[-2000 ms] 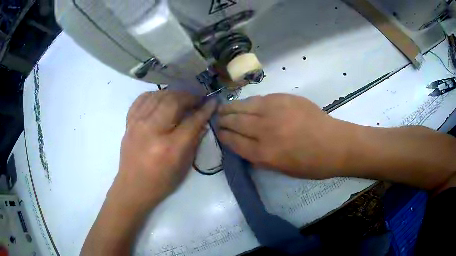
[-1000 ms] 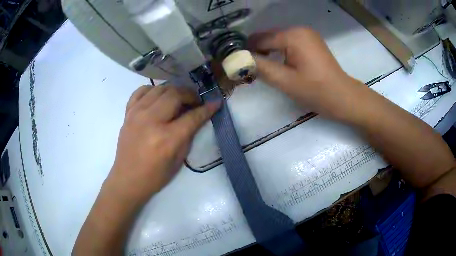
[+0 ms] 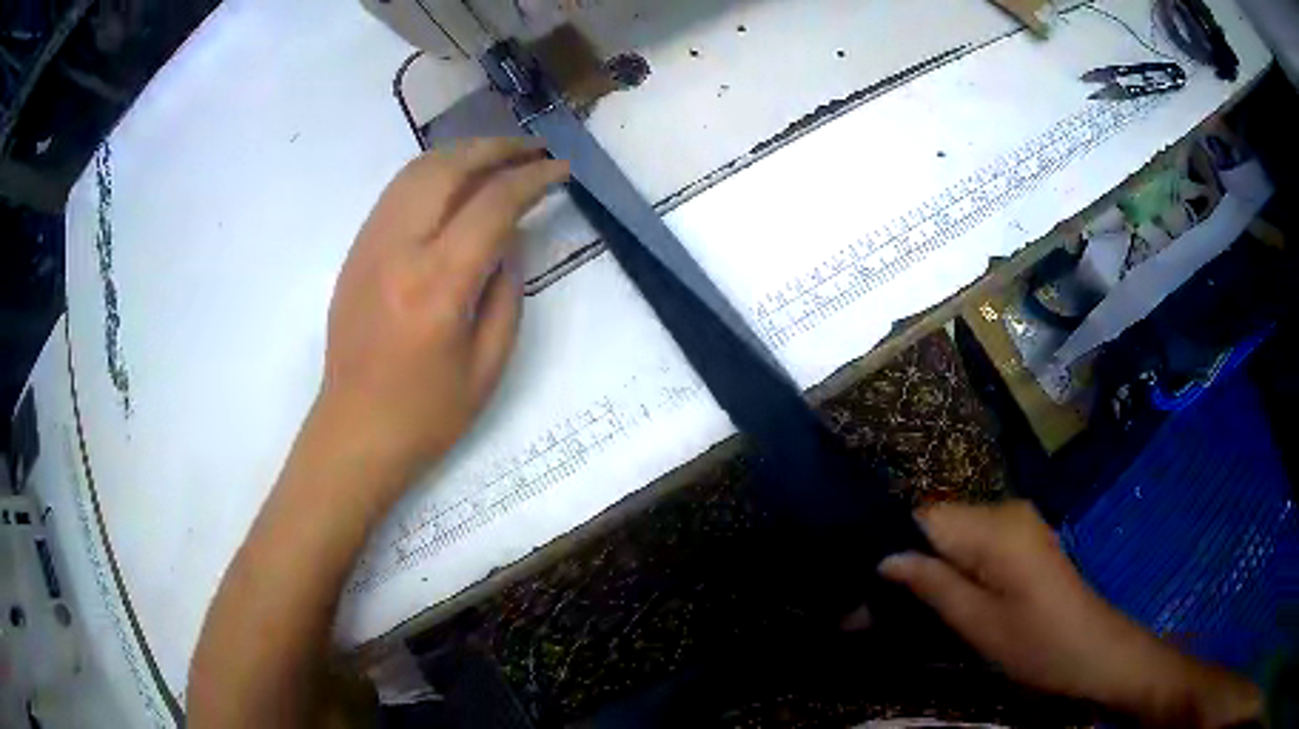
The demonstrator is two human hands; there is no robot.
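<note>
A narrow blue-grey fabric strip [image 3: 663, 271] runs from under the presser foot [image 3: 523, 88] down across the white table and over its front edge, turning darker toward the lap. My left hand [image 3: 428, 292] is beside the strip's upper part, just below the foot, with its fingertips at the strip's left edge; whether they pinch it is unclear. My right hand [image 3: 997, 584] is low at the right, below the table edge, with thumb and fingers closed on dark cloth of the strip near the lap.
Black and silver snips [image 3: 1135, 81] and a dark-handled tool [image 3: 1197, 36] lie at the table's upper right. The tip of a tan wooden strip [image 3: 1023, 14] shows at the top. Below the table edge are a blue basket [image 3: 1197, 499], scraps and the patterned lap cloth [image 3: 613, 598].
The view has tilted down toward the lap. My right hand has moved from beside the machine head down to the strip's lower part. My left hand stays near the foot.
</note>
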